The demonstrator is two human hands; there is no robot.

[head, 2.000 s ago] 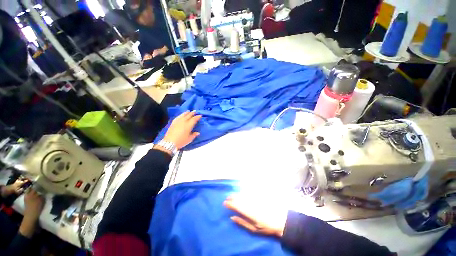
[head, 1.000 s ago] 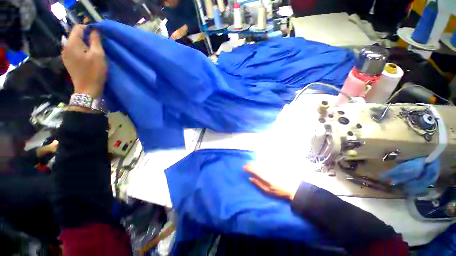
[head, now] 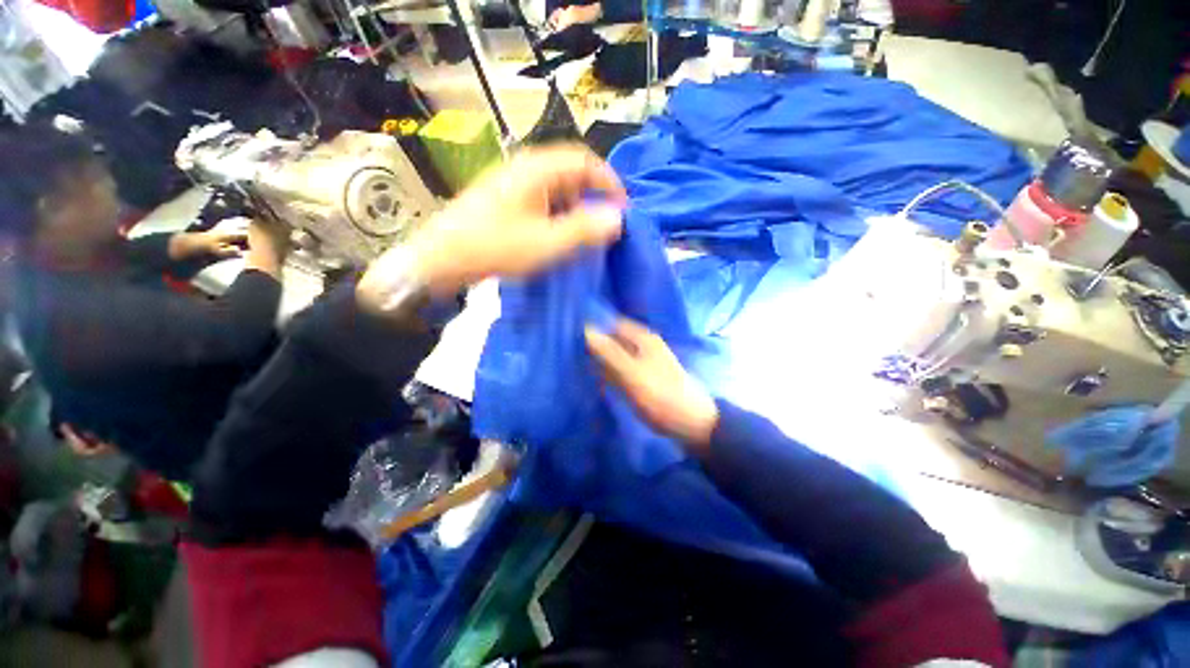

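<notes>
My left hand (head: 522, 215) is raised, blurred, with the fingers closed on the top edge of a blue garment piece (head: 574, 405), which hangs down from it. My right hand (head: 653, 379) lies against the same cloth lower down, its fingers at a fold; whether it grips the cloth is unclear. The cream sewing machine head (head: 1044, 339) stands right of both hands. Its needle area is lost in white glare. A light-blue tuft (head: 1116, 441) hangs on the machine.
A heap of blue cloth (head: 835, 144) lies behind the machine. A pink-capped bottle (head: 1037, 215) and a white cone (head: 1107, 232) stand behind the head. A person (head: 131, 313) works at a neighbouring machine (head: 352, 196) at left. Plastic bags (head: 405, 476) lie below at left.
My left hand has moved right and inward with the cloth. My right hand has come off the table cloth and up beside the hanging cloth. The view has shifted left, showing more of the neighbouring person.
</notes>
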